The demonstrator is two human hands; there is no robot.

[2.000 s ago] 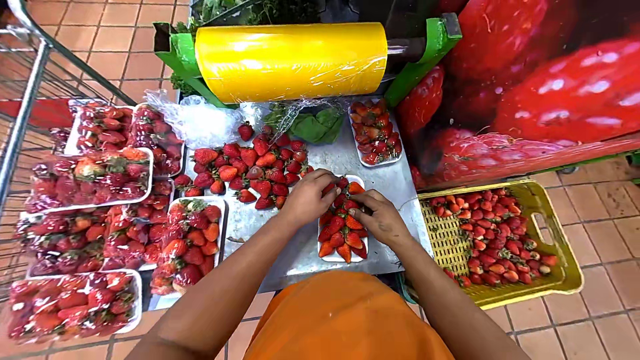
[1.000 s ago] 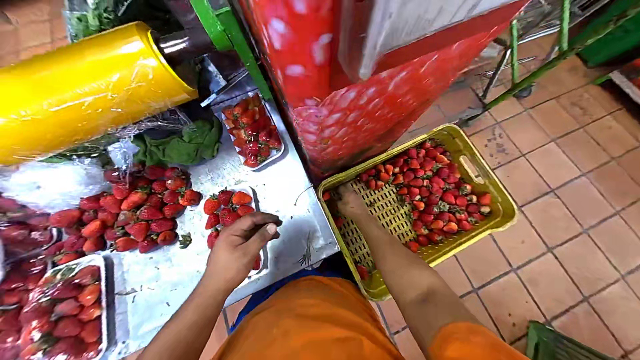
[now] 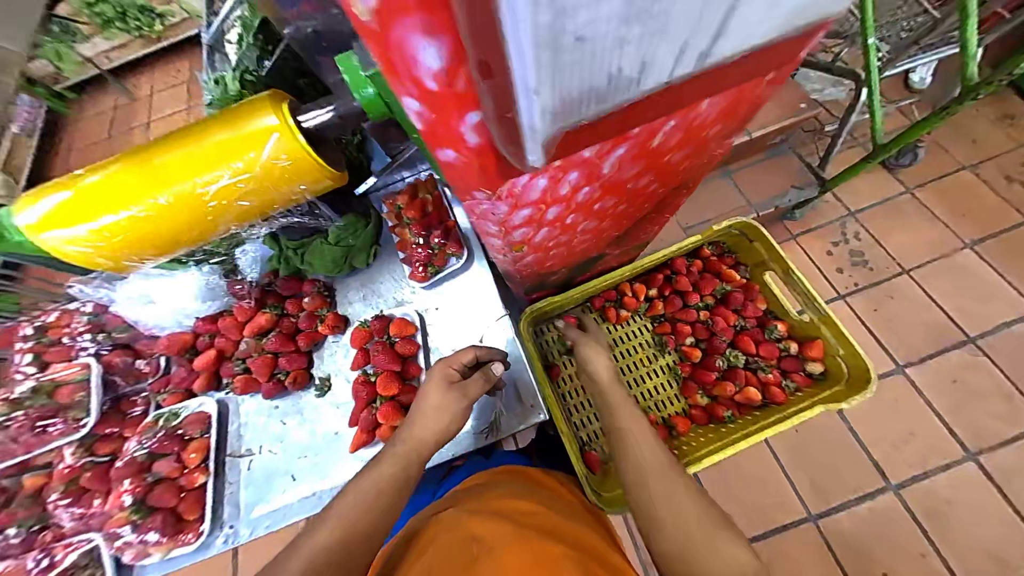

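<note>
My left hand (image 3: 456,388) hovers at the right side of a white tray of strawberries (image 3: 388,376) on the metal table (image 3: 272,456); its thumb and fingertips meet, and whether something small is between them cannot be told. My right hand (image 3: 586,340) reaches into the yellow plastic crate (image 3: 860,372), over its slatted left part. By the fingertips a bit of red shows, perhaps a strawberry; the grip is blurred. Loose strawberries (image 3: 720,320) fill the crate's right part. A pile of strawberries (image 3: 264,336) lies on the table left of the tray.
Film-wrapped strawberry trays (image 3: 164,488) crowd the table's left side. Another filled tray (image 3: 424,232) sits at the back, beside green leaves (image 3: 328,244). Behind the pile are crumpled clear film (image 3: 172,296) and a yellow roll (image 3: 176,184). A red strawberry-print panel (image 3: 560,208) stands behind the crate.
My right hand has left the tray, where it was two seconds ago, and is in the crate. My left hand has moved from the tray's left side to its right. The view has swung right.
</note>
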